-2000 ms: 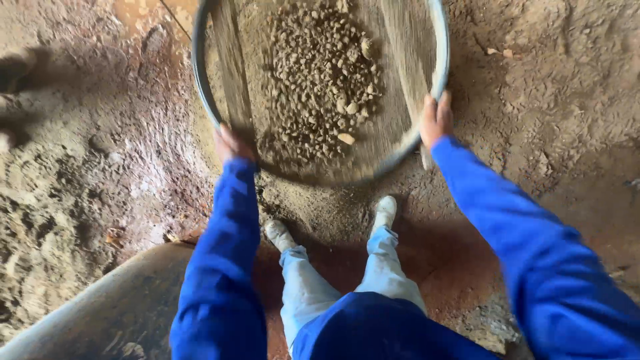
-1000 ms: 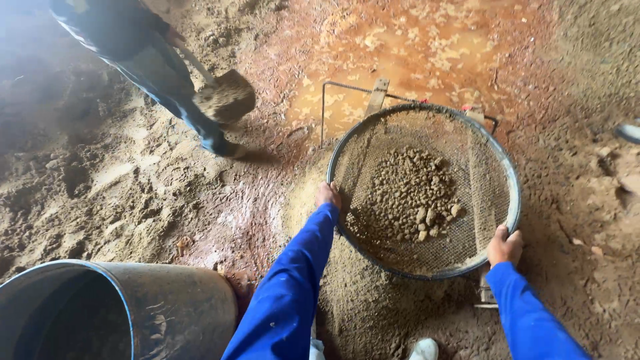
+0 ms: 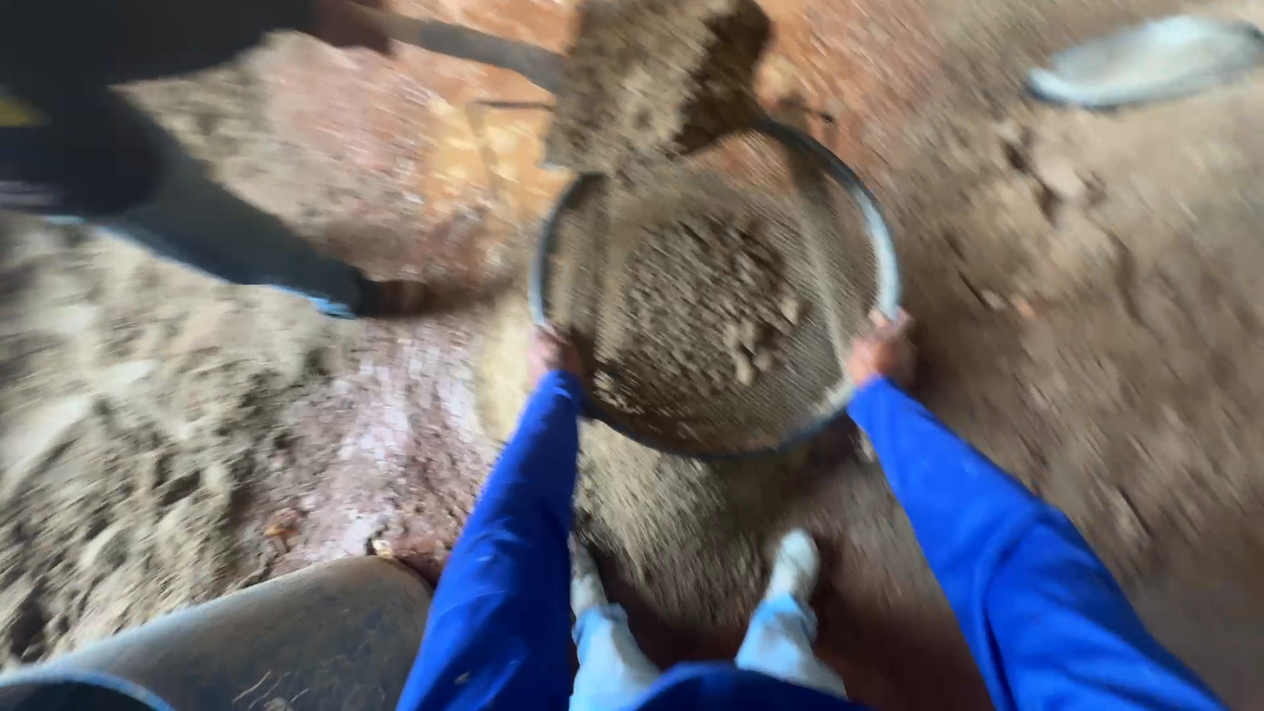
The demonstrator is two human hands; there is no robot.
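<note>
My left hand point(image 3: 555, 354) grips the near left rim of a large round mesh sieve point(image 3: 889, 262). On the opposite side my right hand point(image 3: 881, 348) holds the same rim. Small stones and coarse clumps point(image 3: 716, 296) lie in the middle of the mesh. Over the sieve's far left edge a shovel blade heaped with sand point(image 3: 657, 79) is held by another person, whose dark sleeve and arm come in from the upper left. Sifted sand point(image 3: 662, 504) lies in a mound beneath the sieve. The view is blurred.
A large barrel point(image 3: 286, 632) lies or stands at the lower left, close to my left arm. The co-worker's leg point(image 3: 247, 237) is planted left of the sieve. Loose sand point(image 3: 128, 425) covers the left ground. A pale blurred object point(image 3: 1145, 61) is at the upper right.
The co-worker's shovel, low on the sand heap at the left one second ago, is now loaded above the sieve's far edge. Both my hands have stayed on the rim. The view has shifted.
</note>
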